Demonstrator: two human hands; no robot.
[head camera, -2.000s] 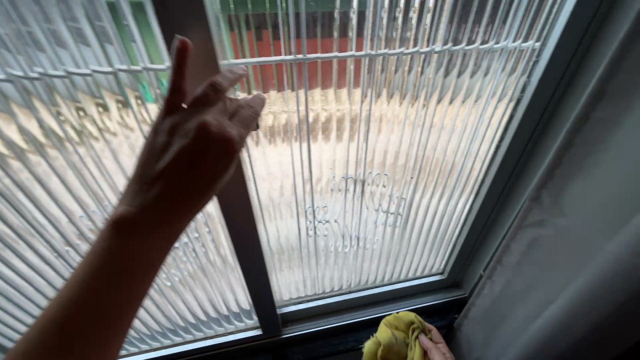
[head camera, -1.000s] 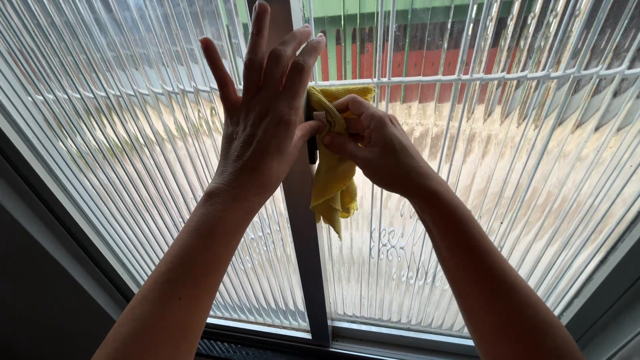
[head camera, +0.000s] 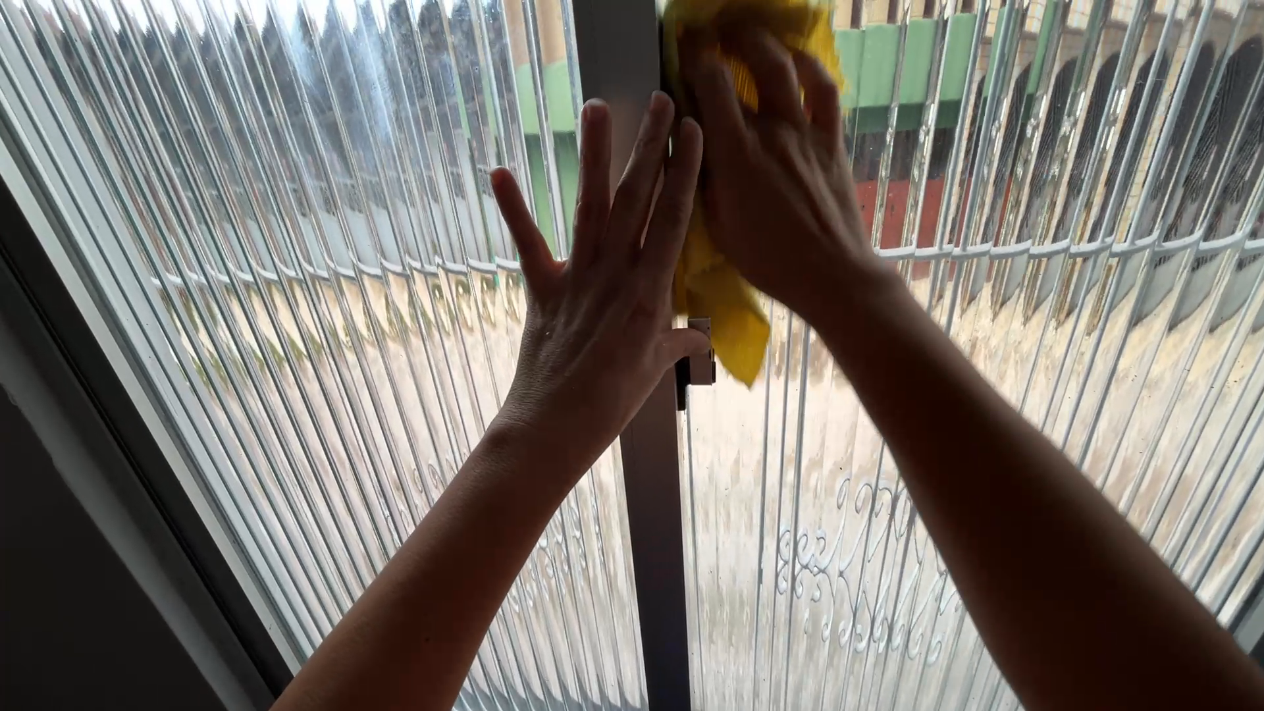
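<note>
My left hand (head camera: 607, 272) is spread against the dark metal window stile (head camera: 652, 553), fingers apart, holding nothing. Its thumb rests at a small metal latch (head camera: 701, 351) on the stile's right edge. To its right and a little higher, my right hand (head camera: 775, 168) presses a yellow cloth (head camera: 736, 331) on the ribbed glass pane (head camera: 820, 434) beside the stile. One end of the cloth hangs below that hand, next to the latch; its top is blurred at the upper edge of the view.
Another ribbed glass pane (head camera: 395, 385) lies left of the stile, bounded by a dark side frame (head camera: 128, 444). Scrolled metalwork (head camera: 859, 573) and a horizontal white bar (head camera: 1066, 249) show through the right pane.
Two seconds ago the cloth was low by the sill in my right hand; one second ago both hands were at the latch. Now my right hand and the cloth are higher along the stile.
</note>
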